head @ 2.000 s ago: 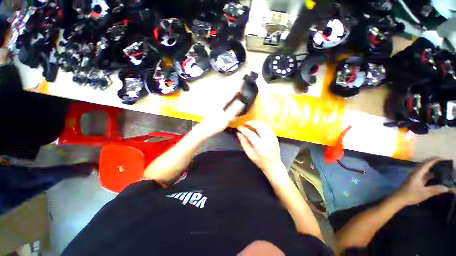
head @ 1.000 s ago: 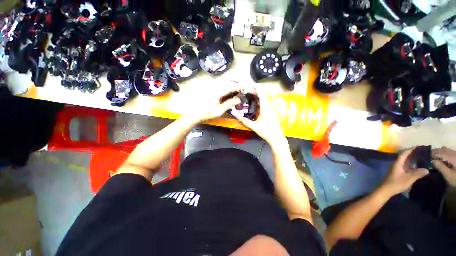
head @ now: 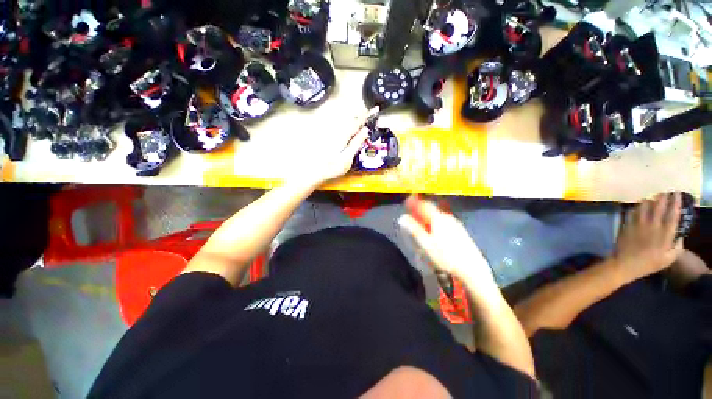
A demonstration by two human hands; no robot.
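Note:
A black round camera housing (head: 378, 151) with a white notched plate and red wires inside sits at the bench's front edge on the orange-yellow tape, its open side showing. My left hand (head: 340, 156) holds it at its left side, fingertips at its upper left rim. My right hand (head: 446, 238) is off the bench, below and right of the housing. It is closed around a bright red air blow gun (head: 420, 212), mostly hidden by the fingers, not touching the housing.
Part-built black units (head: 204, 121) crowd the bench at left, more (head: 485, 90) at right. A black disc with pale dots (head: 390, 87) lies behind the housing, near a pale box (head: 355, 35). A neighbouring worker's hands (head: 652, 234) are at right. Red stools (head: 144, 284) stand at lower left.
My right hand has left the housing and moved down and right; the red blow gun has gone from the bench edge into it. My left hand stays on the housing. The view has shifted right.

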